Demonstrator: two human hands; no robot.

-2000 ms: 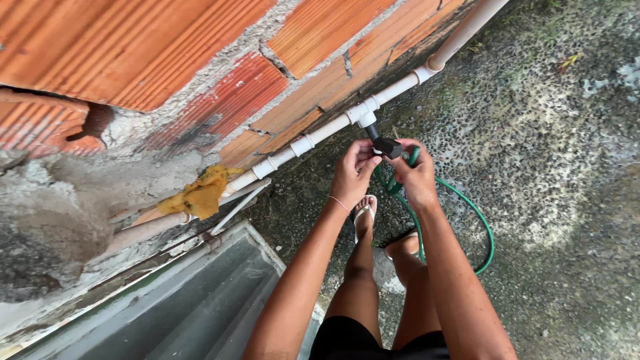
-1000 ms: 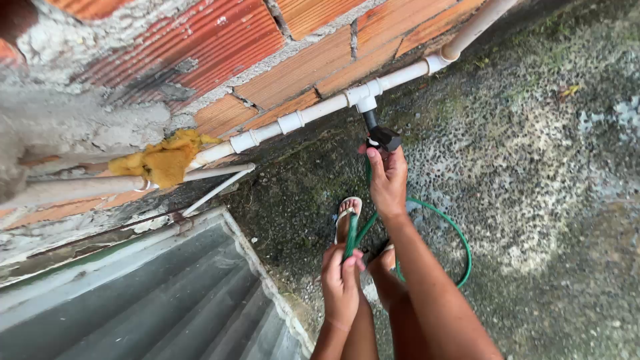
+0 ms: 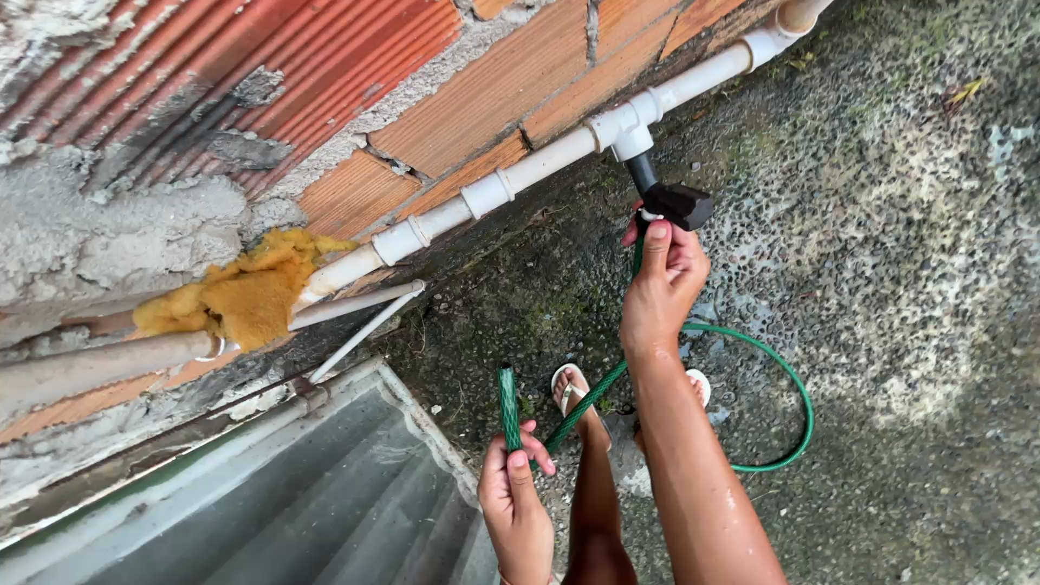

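My left hand (image 3: 516, 496) grips a green braided garden hose (image 3: 509, 406) near its cut end, which points up. My right hand (image 3: 665, 276) is closed around the outlet of a black plastic tap (image 3: 678, 205), where a dark fitting and a stretch of green hose show behind the fingers. The tap sits on the branch of a white PVC tee (image 3: 627, 128) in a pipe along the wall. From behind my right hand, the hose runs down toward my left hand, and a loop of it lies on the ground at the right.
A hollow-brick wall (image 3: 487, 97) with rough mortar borders the pipe. Yellow foam (image 3: 252, 292) wraps the pipes at the left. A metal-framed panel with greenish panes (image 3: 244, 487) fills the lower left. My sandalled feet (image 3: 571, 390) stand on wet, mossy concrete.
My left hand has moved away from the tap, down and to the left, and now holds the hose end up. My right hand has stayed at the tap.
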